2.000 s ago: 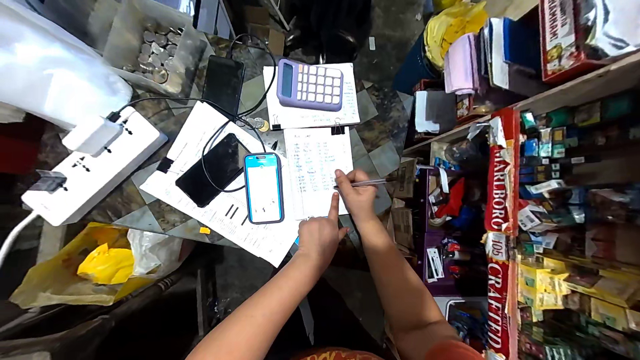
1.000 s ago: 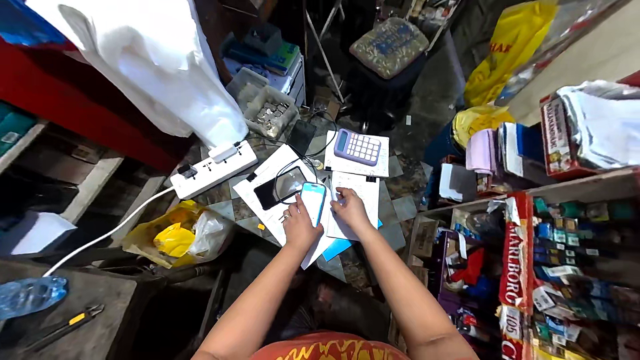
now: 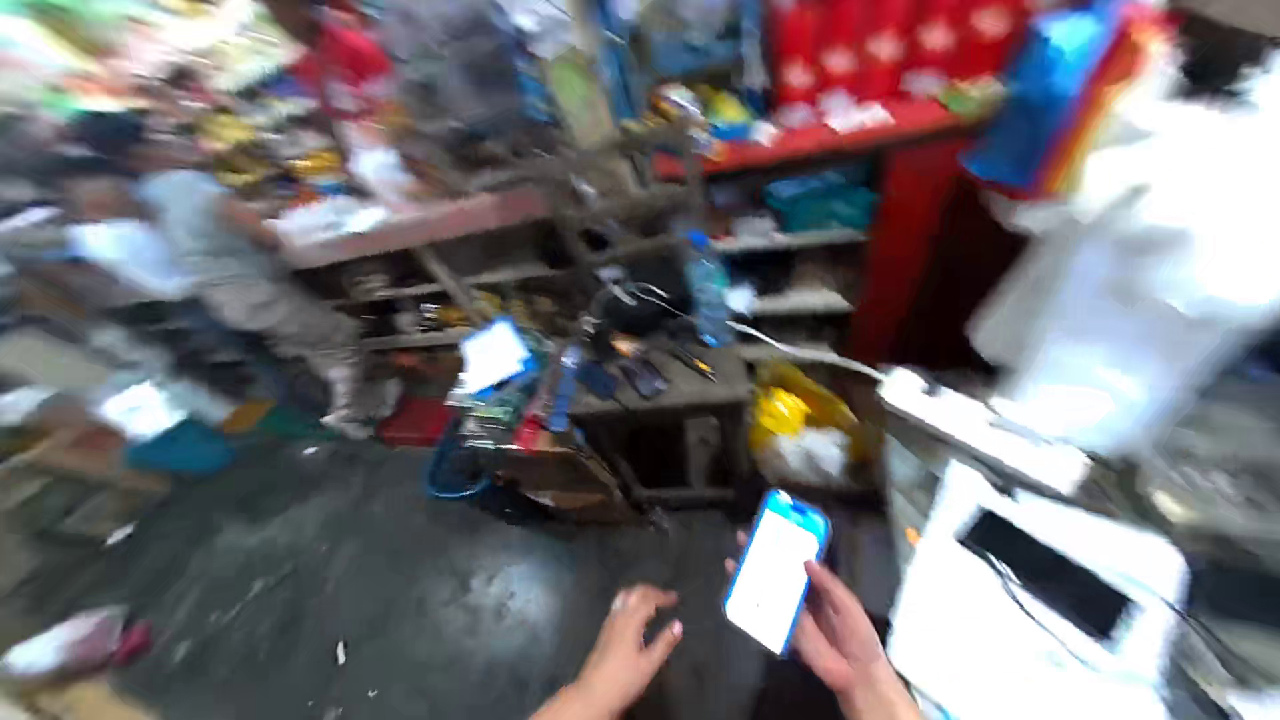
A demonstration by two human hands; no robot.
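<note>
A smartphone with a lit white screen and blue edge [image 3: 778, 572] is held in my right hand [image 3: 840, 635], thumb along its right side and fingertips showing at its left. My left hand [image 3: 632, 640] is to the left of the phone, not touching it, fingers apart and holding nothing. To the right, a dark phone [image 3: 1045, 574] with a cable over it lies on white papers [image 3: 930, 625]. Behind the papers is a white power strip [image 3: 985, 430]. The view is blurred.
A yellow plastic bag [image 3: 785, 412] stands behind the phone. Beyond are a low bench [image 3: 690, 385] with tools, a plastic bottle [image 3: 708, 290] and a red shelf unit [image 3: 890, 250]. White plastic bags [image 3: 1080, 300] hang at right. A person [image 3: 260, 260] is at the far left.
The view has swung far to the left. The lit phone, over the papers before, is now held up off them in my right hand. My left hand has come away from it.
</note>
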